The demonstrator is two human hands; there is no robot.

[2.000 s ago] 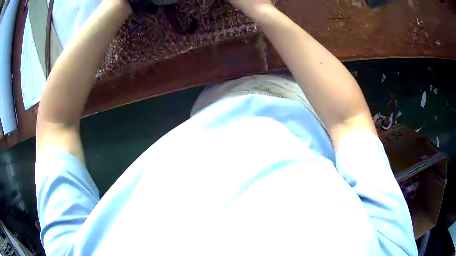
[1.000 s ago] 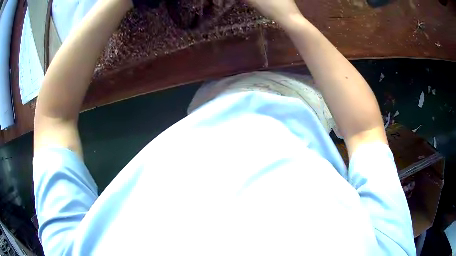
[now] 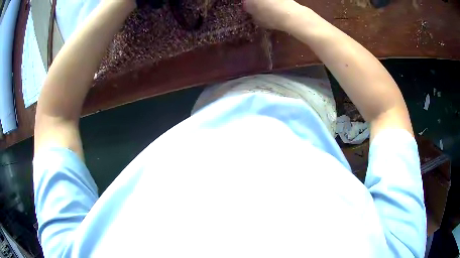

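Note:
Loose brown lint and thread waste (image 3: 146, 43) lies thickly on the red-brown table (image 3: 176, 73) at the top of the view. A dark looped thing (image 3: 190, 20), perhaps a cord or strap, lies on it. My left hand is cut off by the top edge; only its wrist and a dark band (image 3: 149, 2) show. My right hand (image 3: 262, 11) is at the top edge over the lint, its fingers mostly out of the picture. What either hand holds is hidden.
White paper (image 3: 33, 70) and a grey strip (image 3: 43, 22) lie at the far left. A cardboard box (image 3: 436, 186) and crumpled paper (image 3: 353, 130) are at the right, below the table edge. Paper scraps lie on the dark green floor (image 3: 136, 146).
My right hand and forearm have moved right, and the elbow is further out. The dark loop has shifted slightly. My left arm has hardly moved. Crumpled paper has come into view by my right arm.

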